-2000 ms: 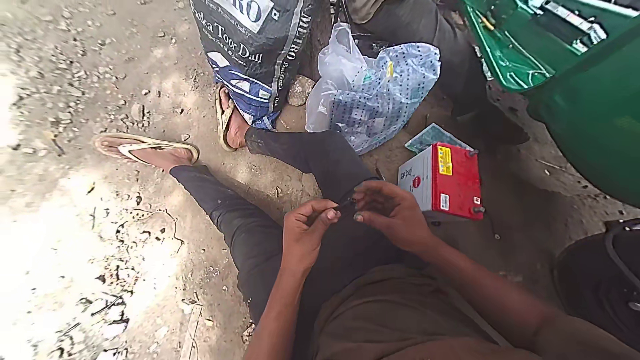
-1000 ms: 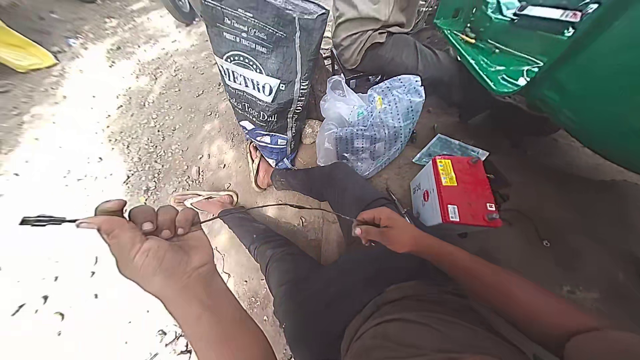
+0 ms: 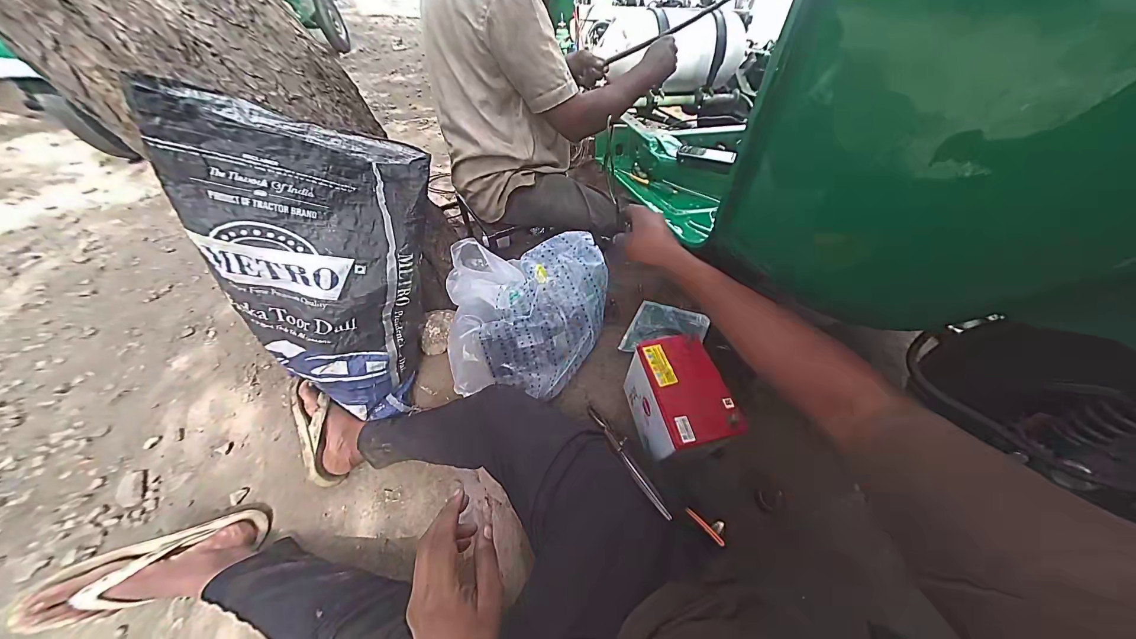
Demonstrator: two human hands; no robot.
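My left hand (image 3: 457, 568) is low in the head view, in front of my dark trousers, its fingers apart and nothing visible in it. Far out stretches my right arm, so that my right hand (image 3: 646, 235) is beside the other person's thigh and the green metal vehicle panel (image 3: 670, 177); its fingers are blurred, and whether they hold anything cannot be told. Below that arm a red and white battery (image 3: 683, 395) lies on the ground near a flat clear plastic packet (image 3: 664, 325). Metal pliers or a similar tool (image 3: 632, 466) and an orange-handled tool (image 3: 706, 526) lie near my knee.
A black woven sack (image 3: 284, 222) stands against a tree trunk (image 3: 266, 53). Beside it is a clear plastic bag (image 3: 532, 319) with patterned contents. A seated person (image 3: 506, 98) holds a dark rod or hose (image 3: 666, 34). A large green body panel (image 3: 932, 160) and a black round container (image 3: 1021, 399) border the right.
My hands held a thin dark wire stretched between them; now no wire shows at my left hand. My right hand has reached forward to the other person's side. The view has tilted up.
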